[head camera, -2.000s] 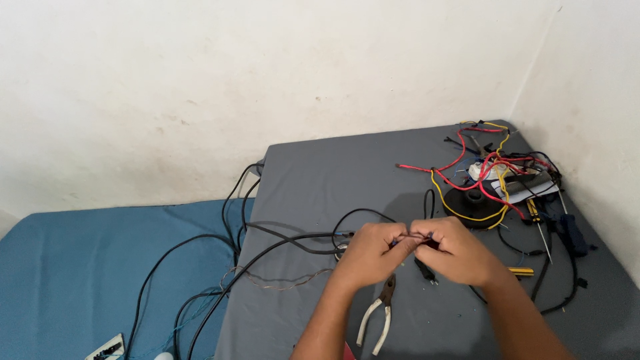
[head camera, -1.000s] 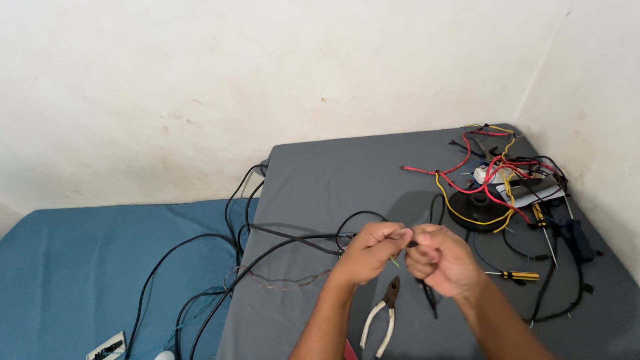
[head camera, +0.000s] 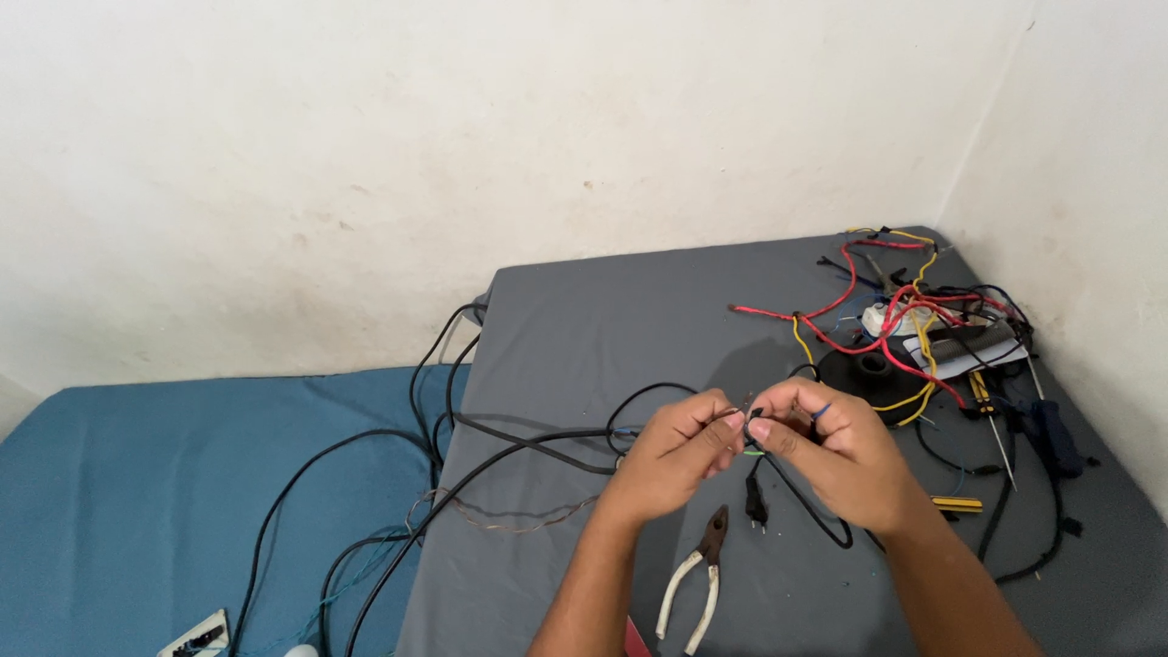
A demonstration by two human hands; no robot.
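My left hand [head camera: 686, 449] pinches a thin wire end between thumb and forefinger. Close beside it, my right hand [head camera: 826, 445] grips a black cable [head camera: 754, 429] with thin conductors, a blue bit showing at its forefinger. A short green wire [head camera: 754, 453] shows between the hands. Below them, a black two-pin plug [head camera: 756, 500] lies on the grey-covered surface, its cord running under my right hand. Pliers [head camera: 704, 570] with white handles and rusty jaws lie just below my hands, handles apart. The exact joint between the fingertips is partly hidden.
Red wires [head camera: 849, 342], yellow wires and a black round spool [head camera: 871, 370] crowd the right back. A dark-handled screwdriver [head camera: 1057, 438], a yellow-handled screwdriver [head camera: 981, 392] and another yellow handle [head camera: 956, 504] lie right. Black cables [head camera: 511, 447] cross onto the blue surface [head camera: 182, 484] at left.
My right hand has opened out from its tighter curl, and its fingertips remain near those of my left. The two-pin plug now shows plainly below the hands.
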